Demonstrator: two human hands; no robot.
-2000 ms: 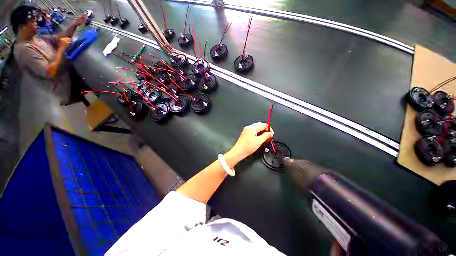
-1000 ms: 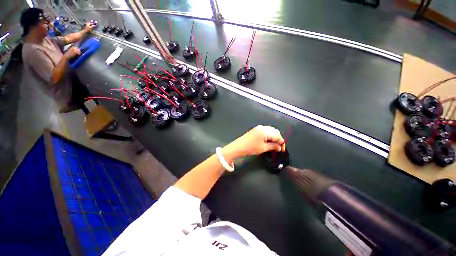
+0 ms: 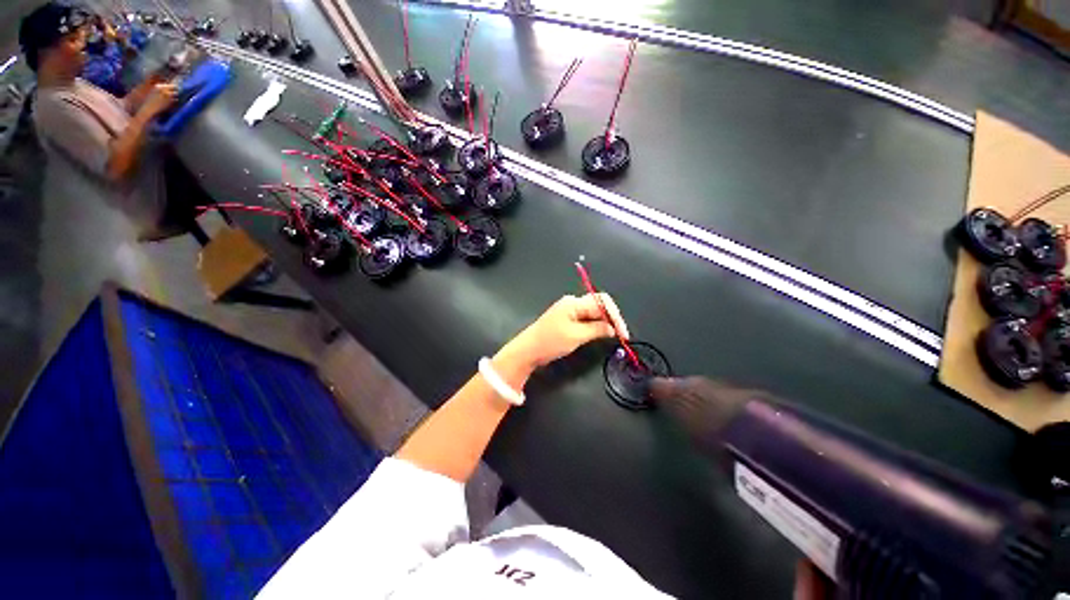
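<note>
My left hand (image 3: 571,329) is bare, with a white band at the wrist, and pinches the red lead wire (image 3: 601,302) that rises from a round black unit (image 3: 637,375). The unit lies on the dark green bench, just right of my fingertips. A large dark hot-air gun (image 3: 868,486) comes in from the lower right, its brownish nozzle at the unit's right edge. Of my right hand (image 3: 807,583) only a small part shows below the gun, at the bottom edge; its fingers are mostly hidden behind the gun.
Piled units with tangled red wires (image 3: 381,256) lie left on the bench (image 3: 751,182). Spaced units (image 3: 605,155) stand beyond the white strips (image 3: 727,256). A cardboard sheet (image 3: 991,152) holds units at right. A blue bin (image 3: 235,445) is lower left; a person (image 3: 88,123) sits farther along.
My left hand was over the unit a second ago; it has moved left and the red wire now shows, leaning left. The gun nozzle has shifted slightly left with the unit. The view has shifted a little.
</note>
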